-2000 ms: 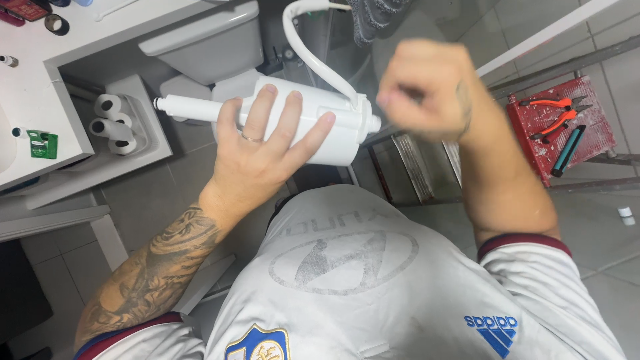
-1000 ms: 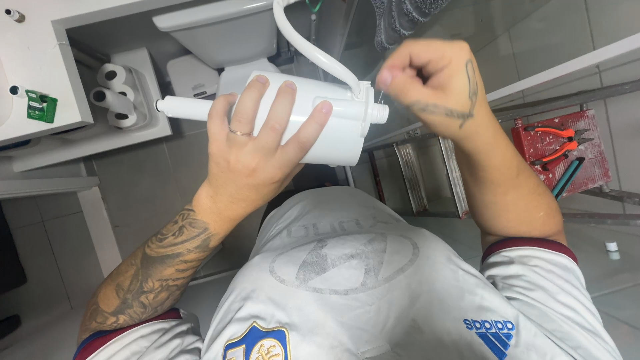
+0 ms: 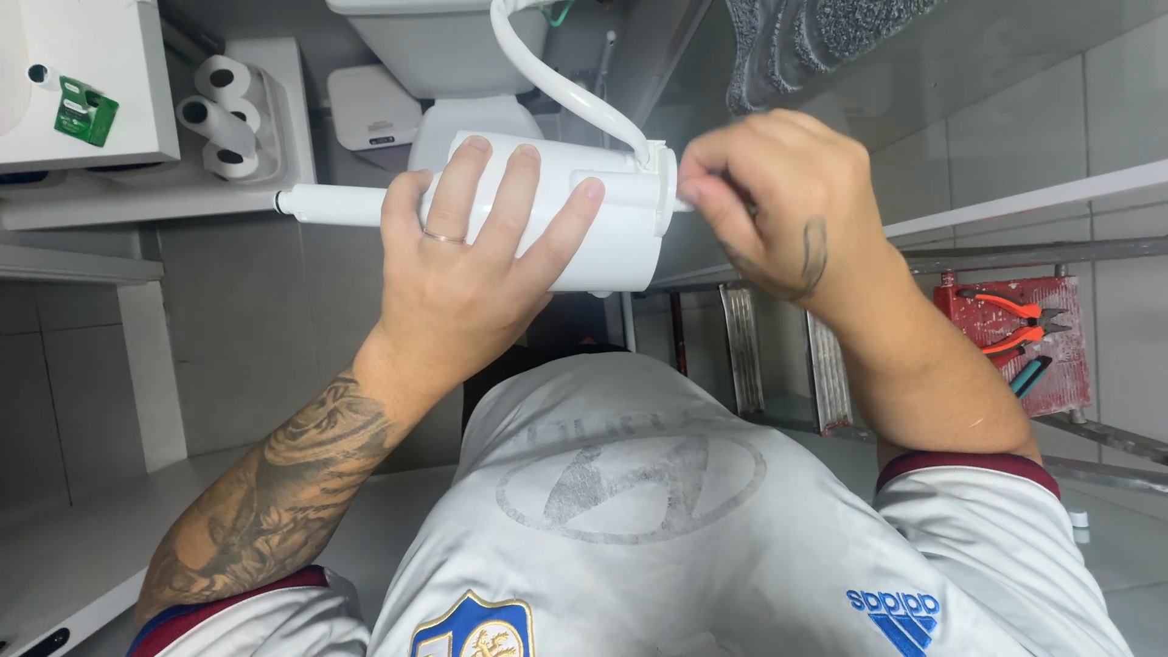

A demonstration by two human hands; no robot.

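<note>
A white plastic cylindrical unit, apparently an electric shower head (image 3: 602, 246), lies sideways in front of my chest. My left hand (image 3: 484, 237) is wrapped over its body with the fingers spread across it. From its left end sticks a narrow white tube (image 3: 338, 205) with a dark ring at the tip. A thick white curved pipe (image 3: 557, 82) rises from the collar at its right end. At that end, my right hand (image 3: 776, 201) pinches the short white spout between thumb and bent fingers, which partly hide it.
Orange-handled pliers (image 3: 1004, 343) and a teal cutter (image 3: 1031, 376) lie on a red, paint-spattered ladder tray (image 3: 1068, 319) at the right. Beyond the unit stands a toilet (image 3: 438, 46). Paper rolls (image 3: 219, 128) sit on a shelf at left, near a white counter (image 3: 137, 119).
My right hand, raised and apart from the unit two seconds ago, has come down to the spout at its right end. My left hand keeps its hold on the body.
</note>
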